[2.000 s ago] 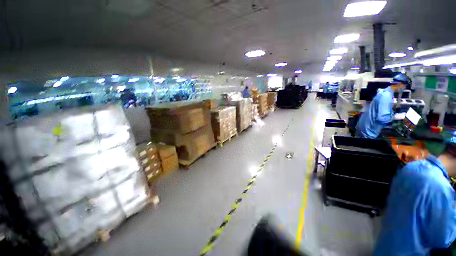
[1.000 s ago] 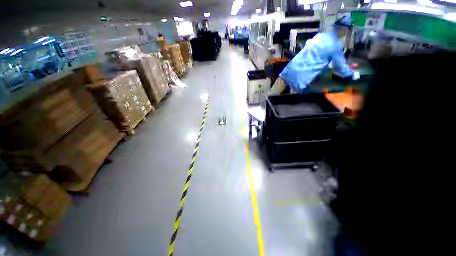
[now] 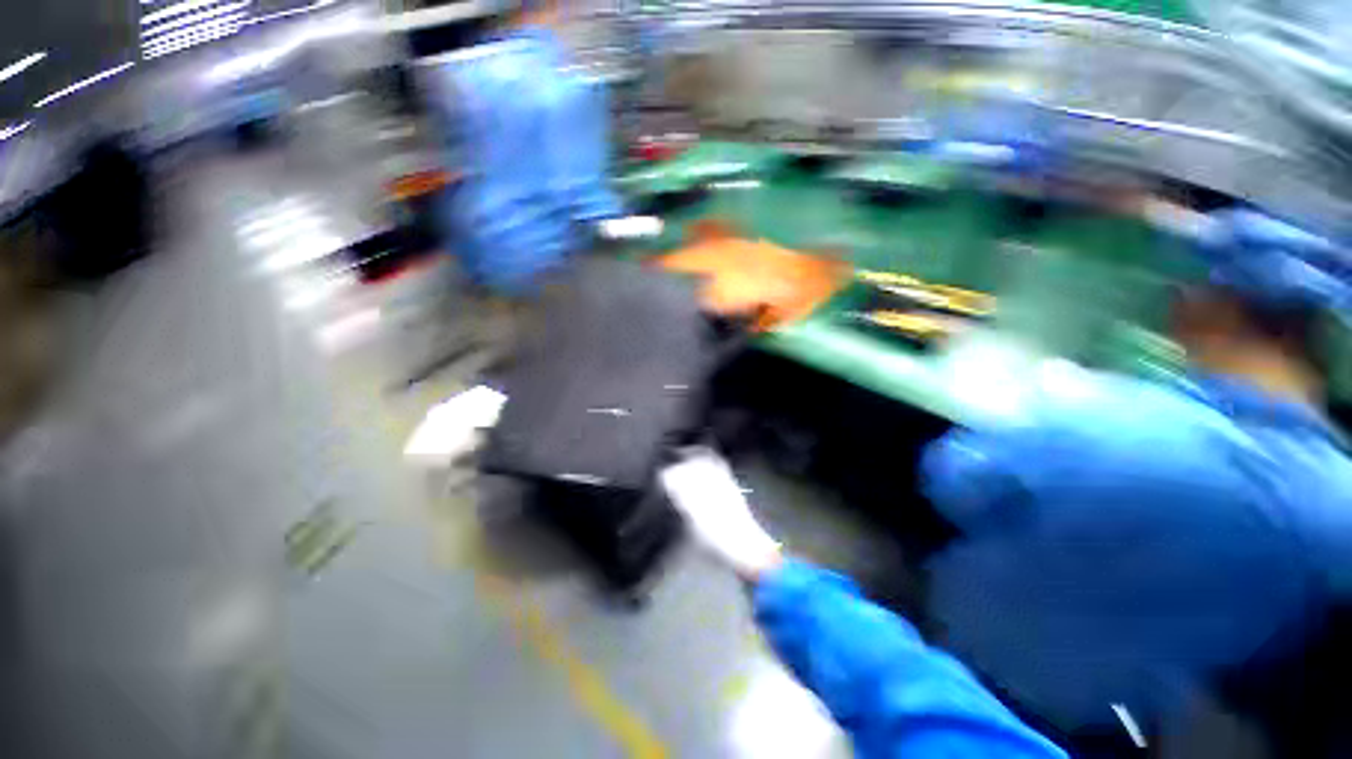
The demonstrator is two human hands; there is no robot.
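Note:
The frame is heavily blurred. A large black slab or box-like piece (image 3: pixel 608 356) lies in front of me, its broad dark face up. My right hand (image 3: pixel 722 512), white-gloved with a blue sleeve, holds its near right corner. A white shape that looks like my gloved left hand (image 3: pixel 457 426) is at its left edge, seemingly gripping it; no left sleeve shows. Finger detail is lost in the blur. A darker black form (image 3: pixel 615 549) shows below the slab; I cannot tell whether it is part of it.
A green bench (image 3: pixel 890 371) runs along the right, with an orange item (image 3: pixel 764 277) and a yellow-edged item (image 3: pixel 927 304) on it. A person in blue (image 3: pixel 527 156) stands beyond the slab. Another person in blue (image 3: pixel 1112 519) is close at right. Grey floor with a yellow line (image 3: pixel 586 697) is at left.
The view has swung right and down from the aisle to the bench. The large black mass at the right has left that place; a black slab now shows in the middle, with white gloves at its sides.

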